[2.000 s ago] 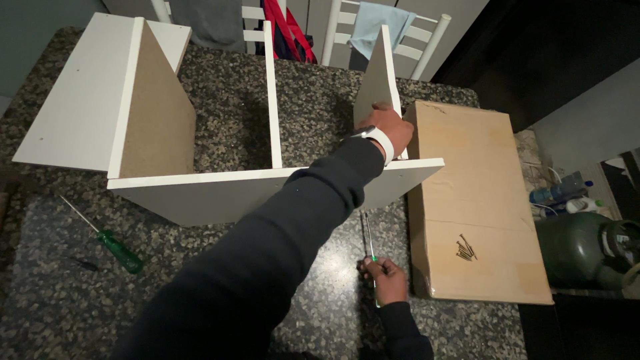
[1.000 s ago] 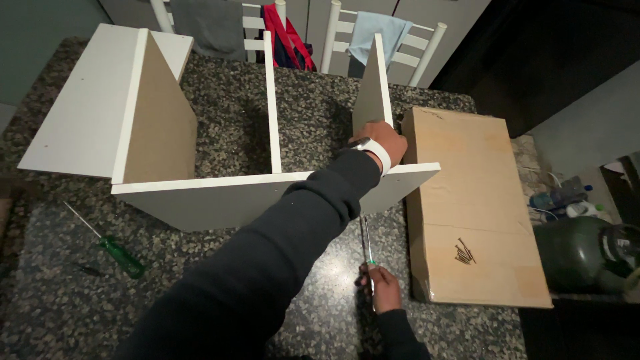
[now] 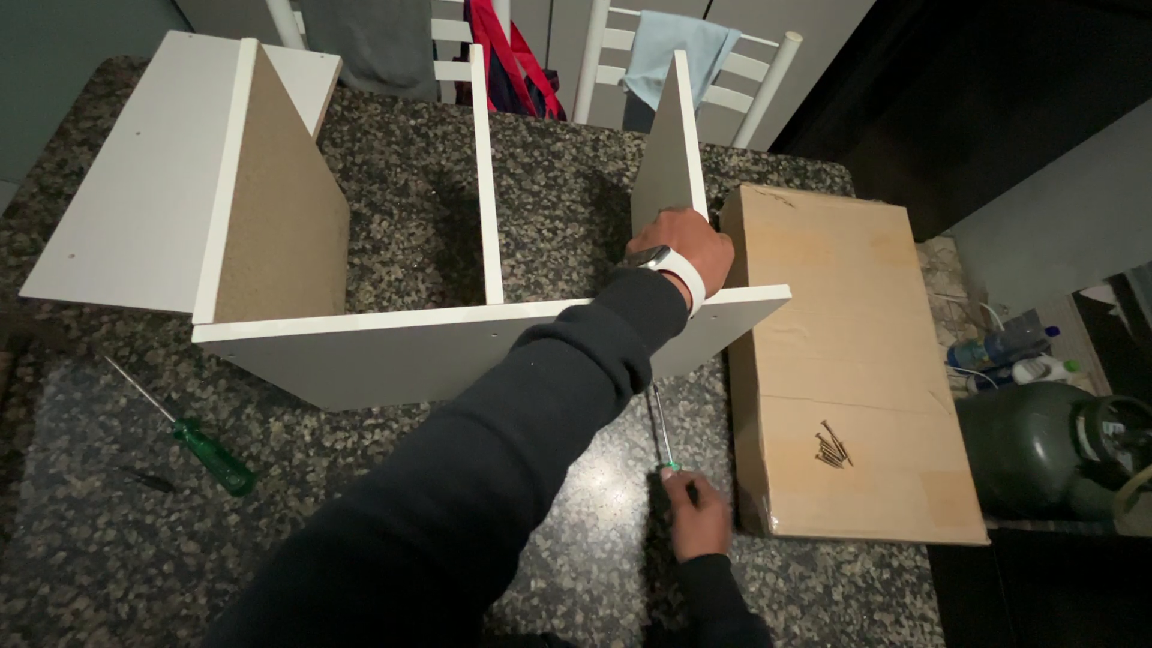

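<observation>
My left hand (image 3: 688, 247), with a white-banded watch on its wrist, grips the right upright white panel (image 3: 670, 153) low down, close to its joint with the long white board (image 3: 387, 355). Below that board, my right hand (image 3: 700, 520) holds a screwdriver (image 3: 665, 432) by its green handle; its shank points up to the board, and the tip is hidden. The middle white panel (image 3: 486, 180) and the left panel with a brown face (image 3: 283, 193) also meet the long board. Another green-handled screwdriver (image 3: 211, 457) lies at the left.
A cardboard box (image 3: 846, 342) lies right of the panels, with several screws (image 3: 832, 445) on it. A loose white board (image 3: 126, 198) lies at the left of the speckled stone table (image 3: 405, 540). Chairs (image 3: 769, 85) stand behind; a dark green gas cylinder (image 3: 1026, 450) stands at the right.
My left hand has shifted slightly down the right upright panel, toward the long board. My right hand stays on the screwdriver beneath the board.
</observation>
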